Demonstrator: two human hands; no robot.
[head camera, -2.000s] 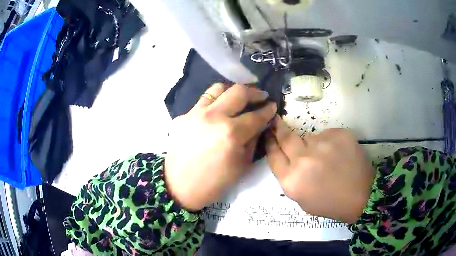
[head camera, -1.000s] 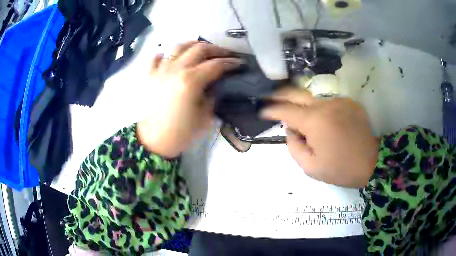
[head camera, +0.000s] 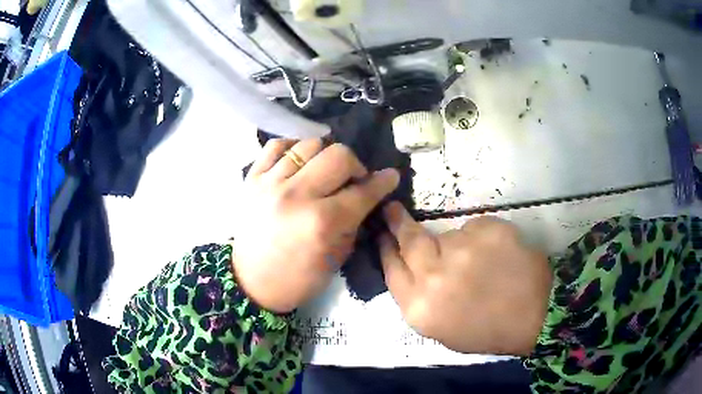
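Observation:
A black fabric piece (head camera: 366, 273) lies on the white machine bed, partly under the sewing machine head (head camera: 223, 69). My left hand (head camera: 308, 219) rests on it from the left, fingers bent, with a ring on one finger. My right hand (head camera: 462, 281) grips its right edge, with thumb and fingers close to my left fingertips. The hands hide much of the fabric, so its shape and seams cannot be told. The needle point is hidden. Bent wire loops (head camera: 296, 86) and a ribbed white knob (head camera: 417, 131) sit just beyond the fabric.
A blue bin (head camera: 35, 192) stands at the left, with a heap of black pieces (head camera: 127, 115) beside it. A slim dark-bluish tool (head camera: 677, 146) lies at the far right. Lint specks dot the bed. A ruler scale (head camera: 323, 331) runs along the front edge.
Both hands have come together again on the fabric after being apart over it a second ago. The fabric has been turned or shifted, and part now hangs nearer the front. The camera view has shifted.

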